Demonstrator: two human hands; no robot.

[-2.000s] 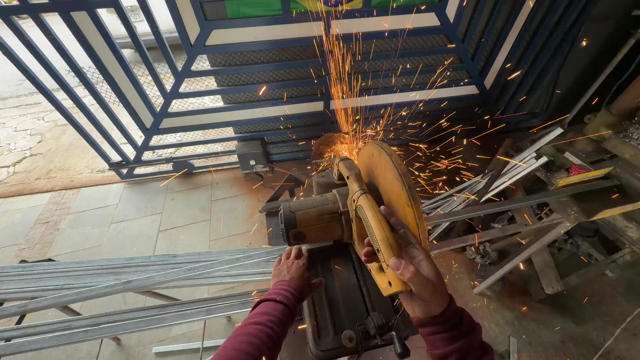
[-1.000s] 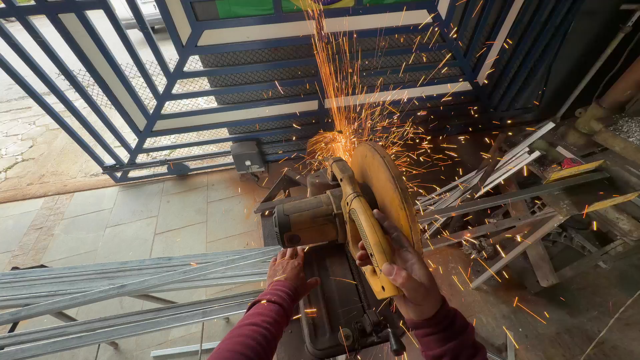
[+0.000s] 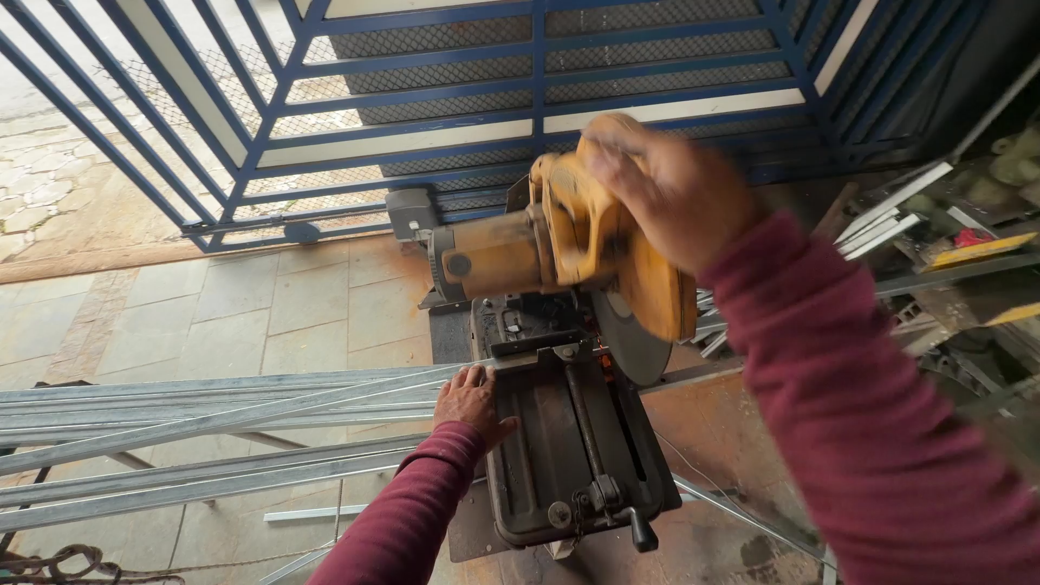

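A yellow abrasive chop saw (image 3: 496, 256) stands in the middle with its head raised, its cutting disc (image 3: 638, 341) showing below the yellow guard. My right hand (image 3: 650, 179) is at the saw's handle, blurred, with its fingers curled around the top. On the end of a square steel tube (image 3: 357, 388), beside the dark saw base (image 3: 540, 463), lies my left hand (image 3: 475, 406), palm down with the thumb apart. The tube runs in under the vise jaw (image 3: 540, 345). A vise crank (image 3: 643, 532) sticks out at the base's near end.
Long galvanised steel profiles (image 3: 219, 479) rest on supports at left. A blue metal gate (image 3: 422, 97) stands beyond the saw, with a gate motor box (image 3: 412, 213) at its foot. Cut metal pieces (image 3: 894, 203) are heaped at right. A rope (image 3: 73, 561) lies at the lower left.
The saw head has swung up from the cut, my right hand rising with it. The shower of sparks has stopped. My left hand stays beside the saw base.
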